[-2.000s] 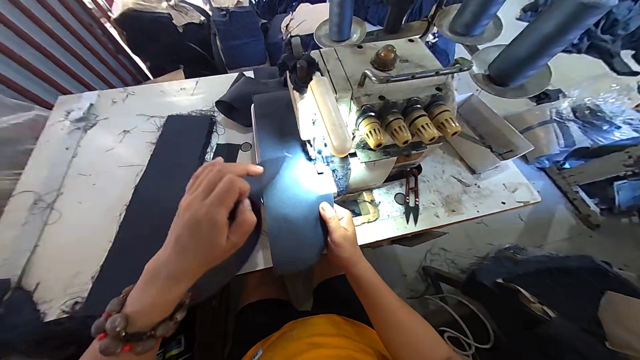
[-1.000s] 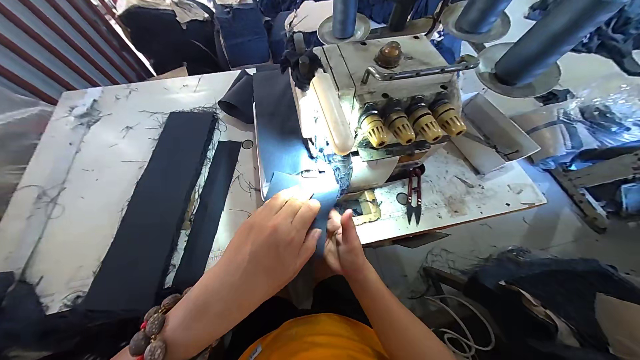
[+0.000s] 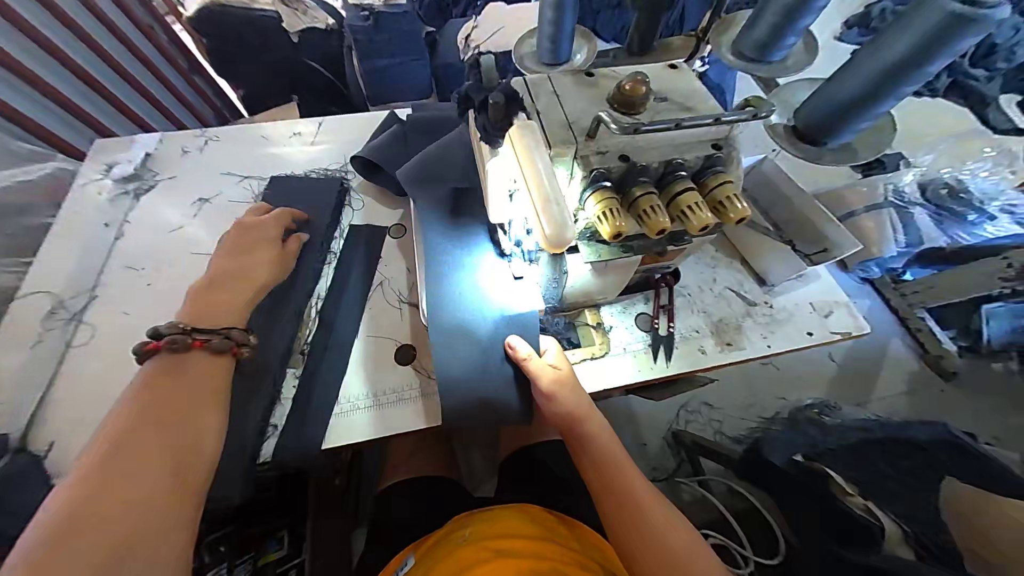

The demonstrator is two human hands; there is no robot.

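Note:
My right hand (image 3: 552, 380) pinches the right edge of a dark fabric panel (image 3: 480, 360) near its front end. That panel lies beside the needle area of an overlock sewing machine (image 3: 640, 120), under its bright lamp, and runs back to a folded part behind. On the left, my left hand (image 3: 256, 252) rests with bent fingers on a stack of dark fabric strips (image 3: 308, 208) with frayed edges; whether it grips a piece cannot be told. Between the stack and the panel lies a narrower dark strip (image 3: 344, 320). Red-handled thread snips (image 3: 662, 320) lie right of the needle area.
Thread cones (image 3: 872, 72) stand on holders above the machine, over yellow tension knobs (image 3: 724, 200). An open carton (image 3: 792, 216) sits at the table's right. Loose threads litter the white table (image 3: 176, 184). Dark cloth (image 3: 880, 480) is heaped at the lower right.
My left hand has moved left, from the fabric by the needle area to the strip stack. The panel lies flatter than one second ago, and my right hand now pinches its edge.

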